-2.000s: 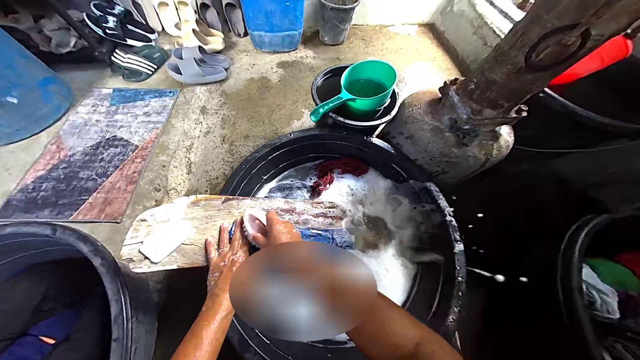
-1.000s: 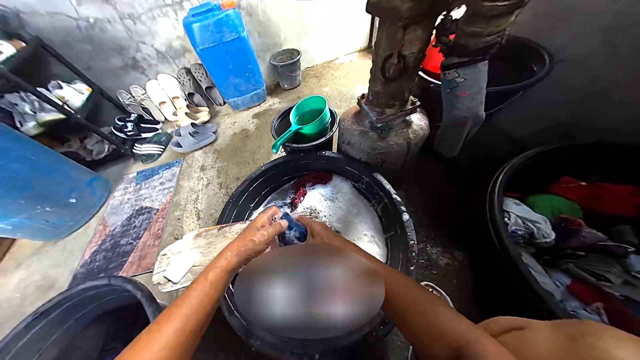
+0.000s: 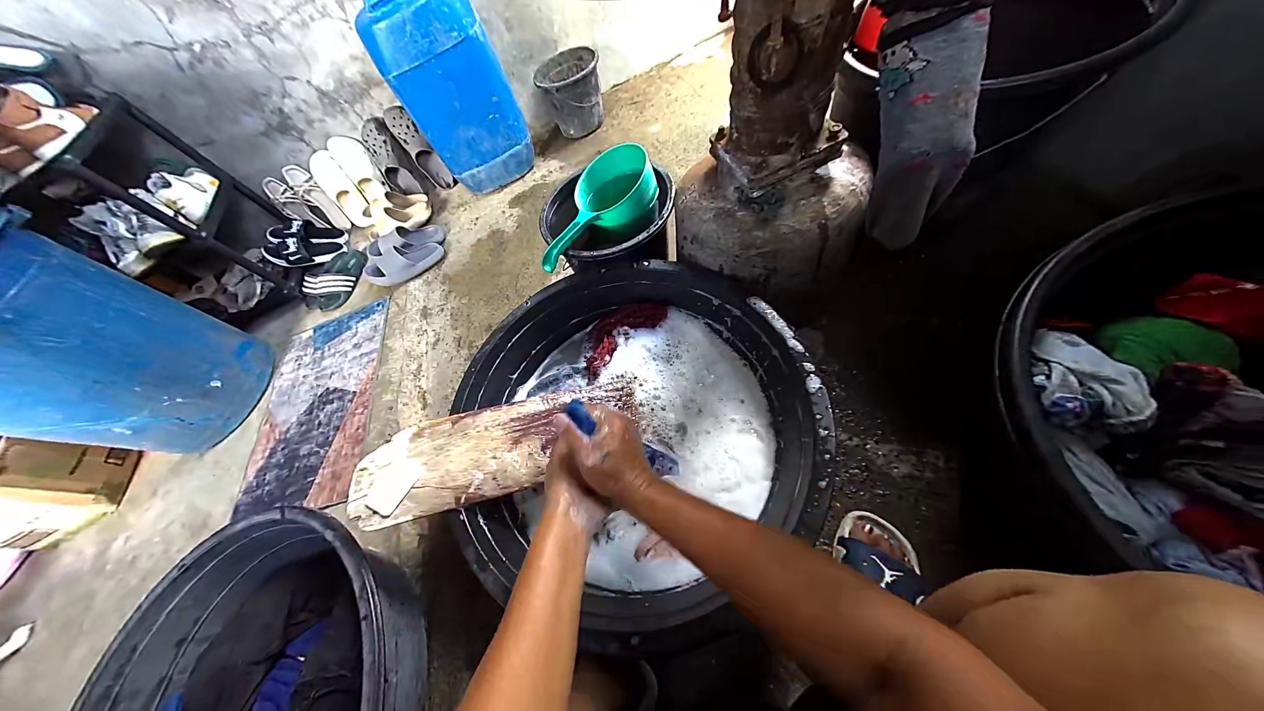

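Both hands are pressed together over a large black plastic basin (image 3: 815, 434) of sudsy water. My left hand (image 3: 573, 474) and my right hand (image 3: 617, 449) are closed around a bunched blue cloth (image 3: 581, 417), whose end sticks out above the fingers. Another blue part shows beside the right hand, at the suds. Under and beside the hands, a worn wooden board (image 3: 464, 456) lies across the basin's left rim, with a whitish flat piece, perhaps soap, (image 3: 393, 487) on its outer end. Dark red cloth (image 3: 622, 331) lies in the foam (image 3: 716, 395) at the back.
A green dipper (image 3: 624, 193) rests on a small black bucket (image 3: 563, 212) behind the basin, near a rusty metal post (image 3: 780, 197). Tubs of clothes stand at right (image 3: 1022, 395) and lower left (image 3: 380, 602). Footwear (image 3: 403, 259), a blue container (image 3: 454, 89) and a mat (image 3: 316, 415) are at left.
Two seconds ago my hands were on the board, the right one holding a pale object like a brush. Now both are clasped around the blue cloth. The view has shifted.
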